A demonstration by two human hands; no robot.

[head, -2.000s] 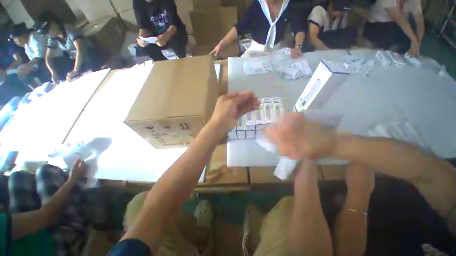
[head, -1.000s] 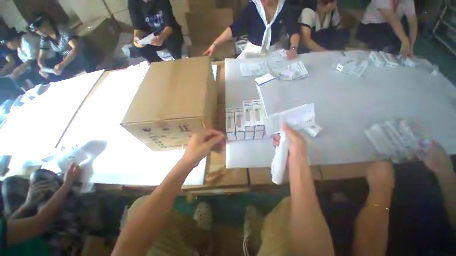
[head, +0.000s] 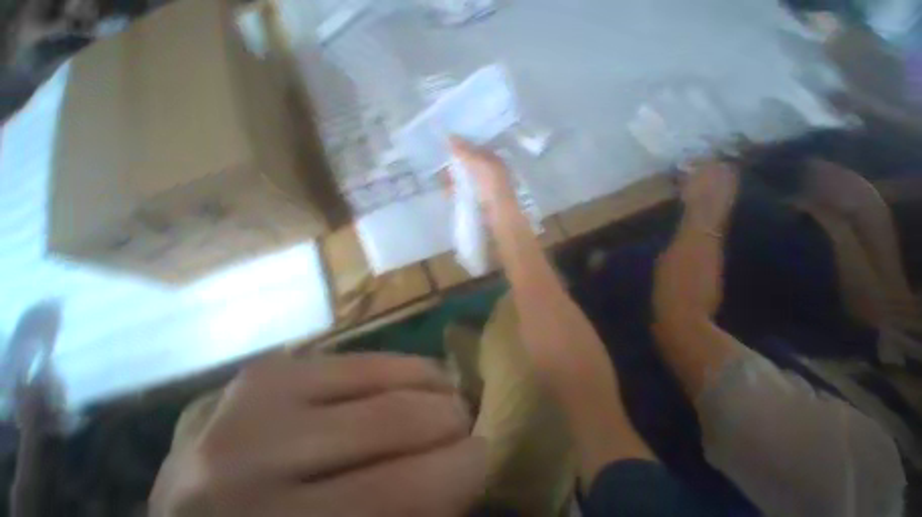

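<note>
The view is blurred. My right hand is over the table's front edge, closed on a whitish, soft-edged wrapped item that hangs down from it. A flat white paper or carton sticks out above the same hand; which one cannot be told. My left hand is large and close to the camera at the bottom, its fingers together and curled. Whether it holds anything cannot be seen. Blurred stacked boxes stand left of my right hand.
A large brown cardboard box stands on the left. White loose boxes lie to the right. A neighbour's arm reaches to the table edge at the right. Another hand shows at the far left. My khaki knee is below.
The view has tilted and swung, so the table sits higher and further left. My left hand has come from beside the large box up close to the camera. My right hand still holds the white item.
</note>
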